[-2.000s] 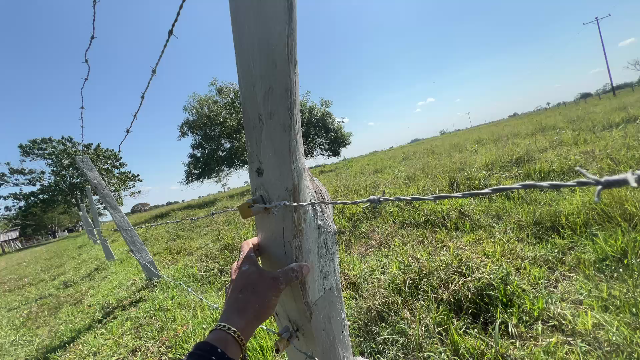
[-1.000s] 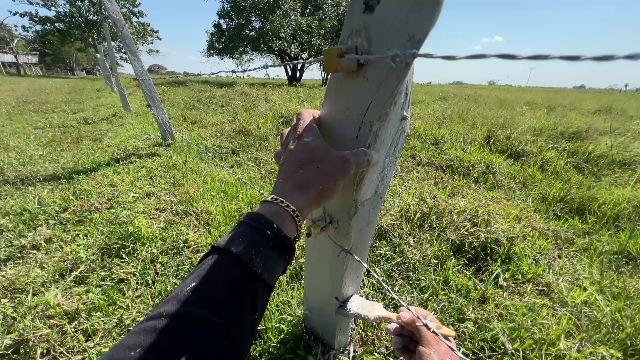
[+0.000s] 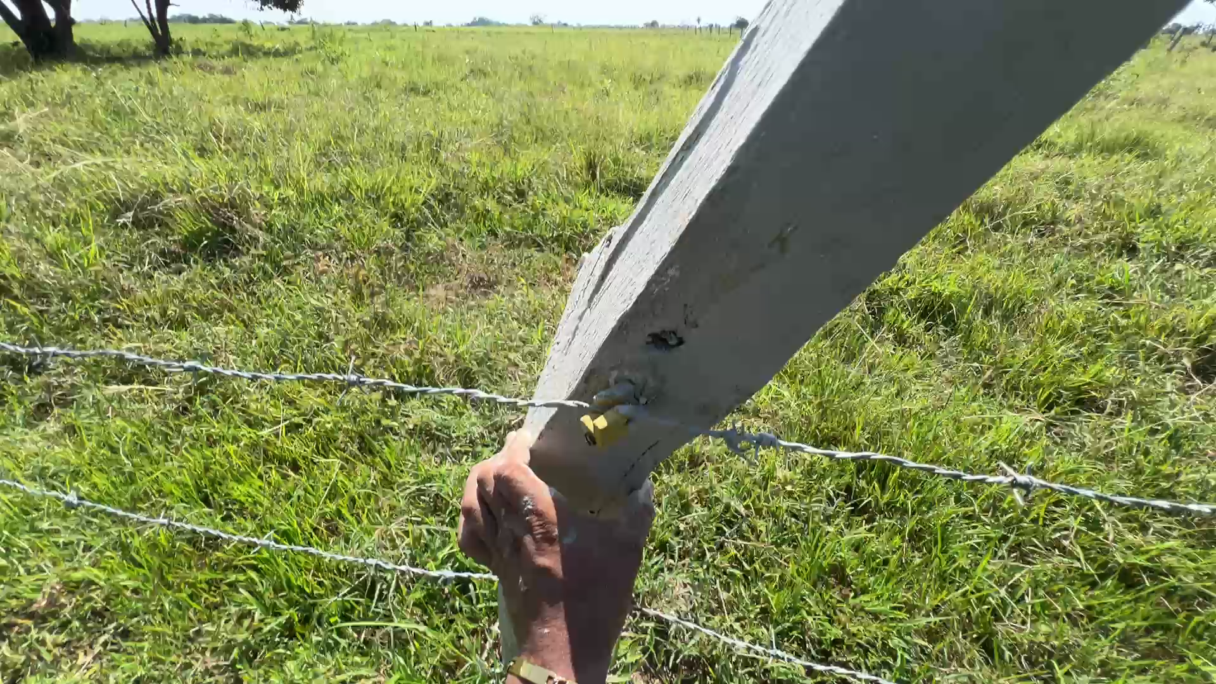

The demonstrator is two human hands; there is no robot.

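A whitish painted wooden fence post (image 3: pixel 760 228) slants across the head view from the top right down to the lower middle. My left hand (image 3: pixel 556 537), with pale smears on its skin and a gold-coloured bracelet (image 3: pixel 537 672) at the wrist, grips the post low down. Just above the hand, a yellow insulator (image 3: pixel 608 426) on the post's face carries a strand of barbed wire (image 3: pixel 855 456). A dark hole (image 3: pixel 665 339) shows in the wood above it. My right hand is out of view, and so is the brush.
A lower barbed wire strand (image 3: pixel 266 543) passes behind my left hand and runs on to both sides. Tall green grass (image 3: pixel 285 266) surrounds the post. Tree trunks (image 3: pixel 43 28) stand far off at the top left.
My right hand and the brush, low at the post a second ago, are out of view. My left hand still holds the post. The view has swung strongly around the post.
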